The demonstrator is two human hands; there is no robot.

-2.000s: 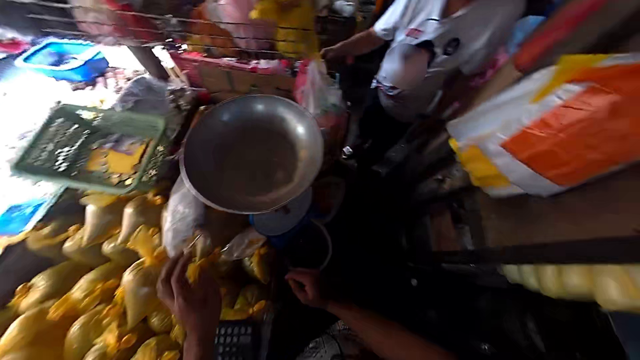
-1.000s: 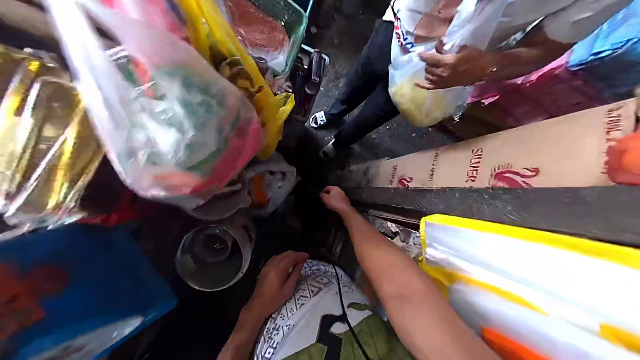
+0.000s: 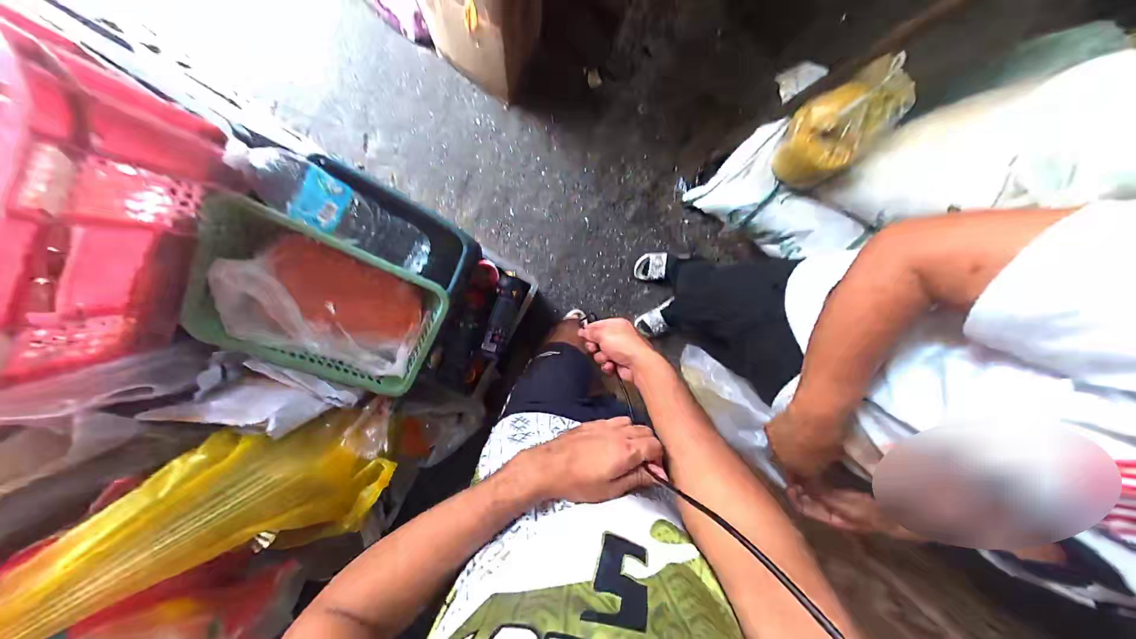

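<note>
A thin black cable [image 3: 737, 539] runs from the lower right, up across the front of a patterned shirt, to both hands. My left hand [image 3: 596, 459] lies against the shirt at the waist, its fingers closed around the cable. Farther forward, my right hand [image 3: 617, 346] pinches the cable near its dark end between thumb and fingers. The forearms cross close together, and a slack stretch of cable hangs between the hands. What the cable's end is cannot be told.
Another person [image 3: 874, 355] bends close by at right. Green basket [image 3: 408, 377] with orange-brown contents, pink crates [image 3: 115, 222] and yellow plastic bags [image 3: 204, 497] stand at left. Ahead is a wet dark floor [image 3: 461, 169]; a white sack [image 3: 958, 142] lies upper right.
The view has swung strongly. My left hand, resting on the shirt a second ago, now grips the cable. The other person, upright before with a plastic bag, is now bent over close at right.
</note>
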